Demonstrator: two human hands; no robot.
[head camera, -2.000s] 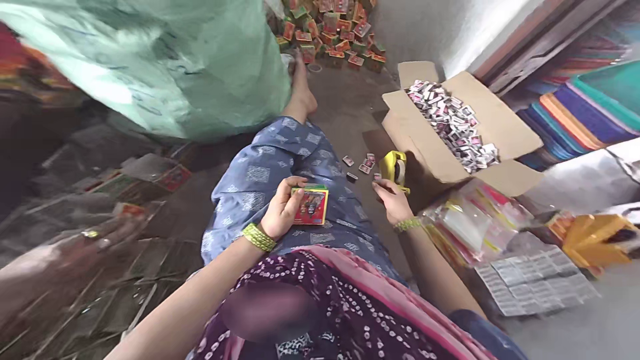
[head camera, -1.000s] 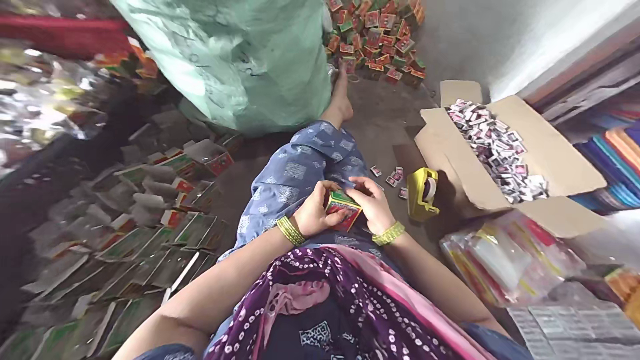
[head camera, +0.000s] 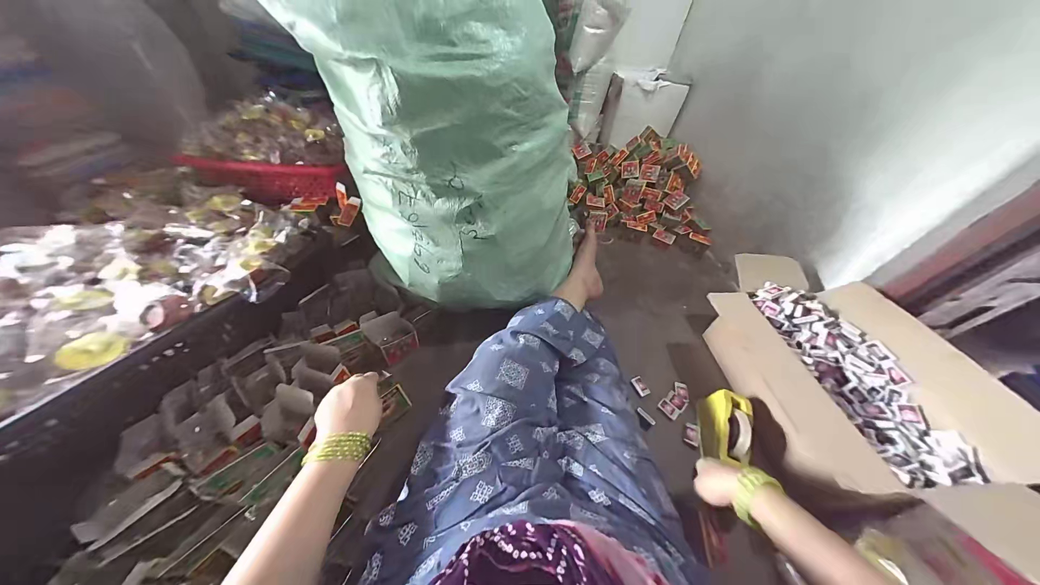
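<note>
My left hand (head camera: 349, 406) is over the rows of open small cardboard boxes (head camera: 288, 410) on the left, its fingers curled. A small printed box (head camera: 395, 404) is right at its fingertips; whether the hand grips it cannot be told. Low on the right, my right hand (head camera: 718, 481) is at the near end of a yellow tape dispenser (head camera: 715, 422) holding a pale roll. Its fingers are partly hidden, and a blurred reddish item shows below them. Several small printed packets (head camera: 673, 404) lie on the floor beside the dispenser.
A large green sack (head camera: 463, 179) with handwriting stands ahead by my foot. Small orange boxes (head camera: 638, 191) are heaped behind it. An open carton (head camera: 751, 390) of small packets is on the right. A red basket (head camera: 268, 180) and clear-wrapped items (head camera: 106, 284) lie left.
A second ago both hands were together on a small colourful box above my lap. They have moved apart, left hand to the open boxes, right hand to the tape dispenser. The view has shifted.
</note>
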